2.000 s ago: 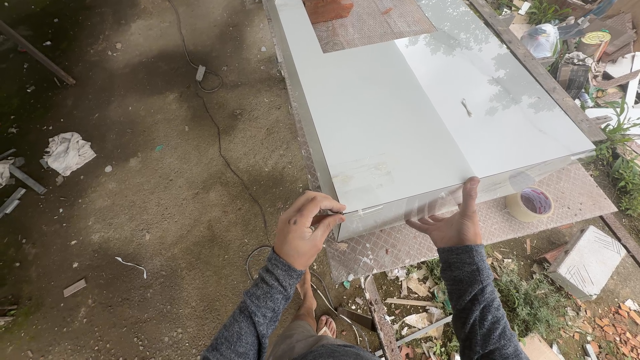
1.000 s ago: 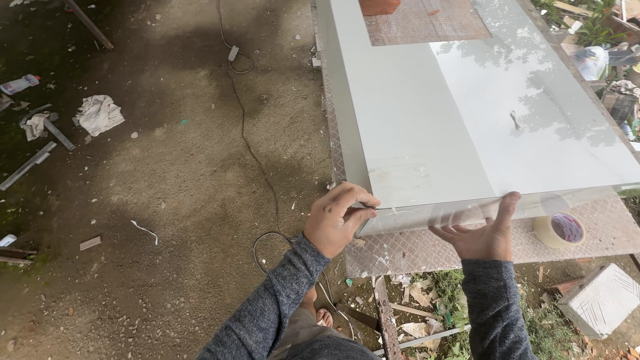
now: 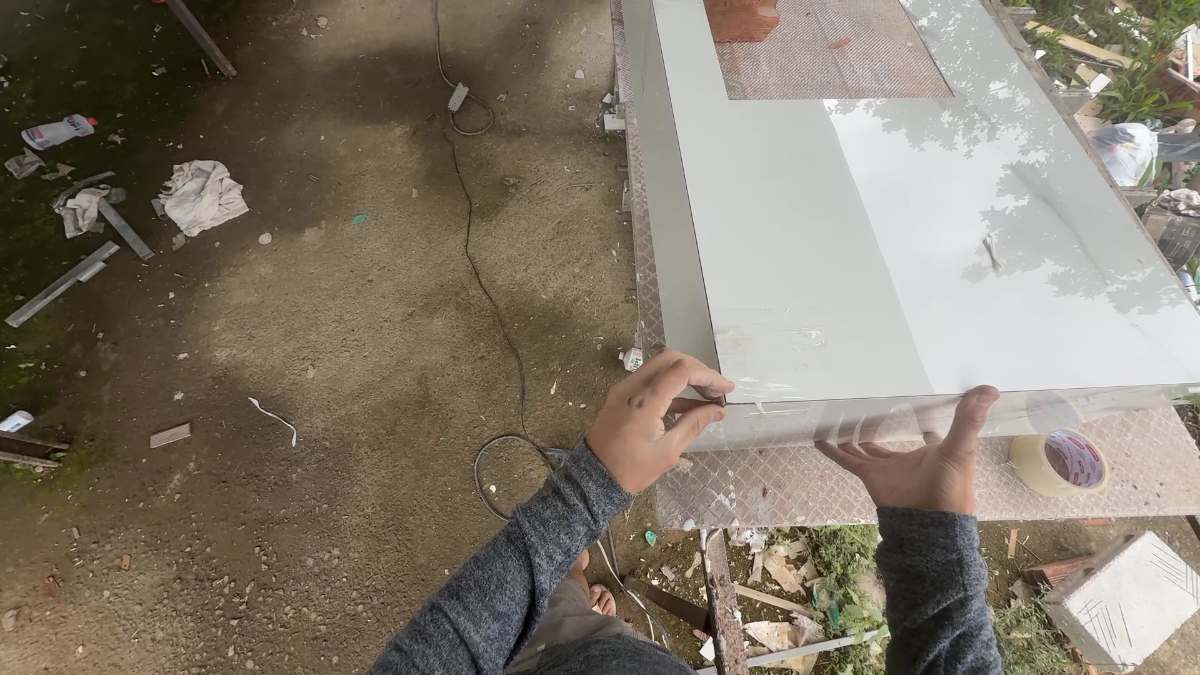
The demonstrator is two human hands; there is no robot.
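Note:
A large glossy pale panel piece [image 3: 797, 234] with a rectangular cutout and turned-down sides lies on a patterned board [image 3: 806, 487]. My left hand [image 3: 656, 412] pinches its near left corner between thumb and fingers. At the near side, my right hand [image 3: 923, 455] has its thumb on the top edge and its fingers spread against the vertical face. Beside that hand, a roll of clear tape [image 3: 1059, 462] rests on the board. Strips of tape or film [image 3: 764, 389] show near the left corner. A reddish brick [image 3: 742, 19] sits by the cutout.
A cable [image 3: 469, 225] runs along the dirt ground to the left, with a loop near my feet. Crumpled cloth [image 3: 202, 197], metal strips [image 3: 64, 283] and a plastic bottle [image 3: 58, 132] lie farther left. A white block [image 3: 1125, 600] and rubble lie at the lower right.
The view has shifted, so the scene sits farther right than at first. Both hands remain at the same corner and near edge.

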